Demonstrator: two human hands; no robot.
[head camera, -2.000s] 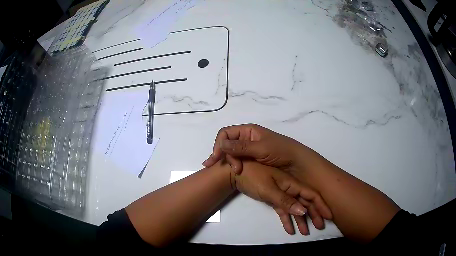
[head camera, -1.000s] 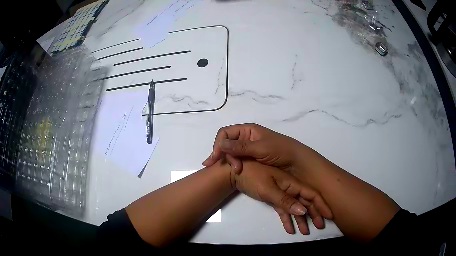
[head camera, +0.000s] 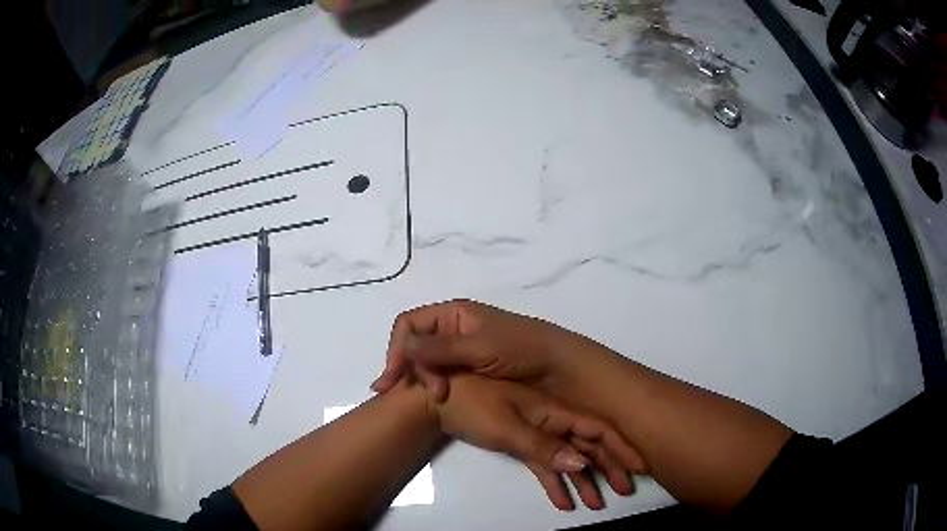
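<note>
My left hand (head camera: 519, 423) lies palm-side partly up near the table's front edge, fingers apart, holding nothing. My right hand (head camera: 469, 344) crosses over it, its fingers curled around my left wrist. A dark, slim pen (head camera: 265, 301) lies beyond my hands to the left, its upper part across a printed line. Its lower part lies on a written paper sheet (head camera: 213, 332) with a folded or torn lower corner. A second written sheet (head camera: 272, 99) lies at the far side, partly over the printed outline. Neither hand touches the pen or papers.
Stacked clear plastic trays (head camera: 99, 342) stand at the left. A yellow-white gridded piece (head camera: 116, 116) lies behind them. Small clear shiny pieces (head camera: 727, 112) lie far right. A glass pot with a black handle (head camera: 888, 88) stands beyond the dark table edge (head camera: 883, 197).
The view has shifted, so the table things and my hands appear further left and lower. A blurred, pale shape has appeared at the top edge. My hands keep their crossed pose.
</note>
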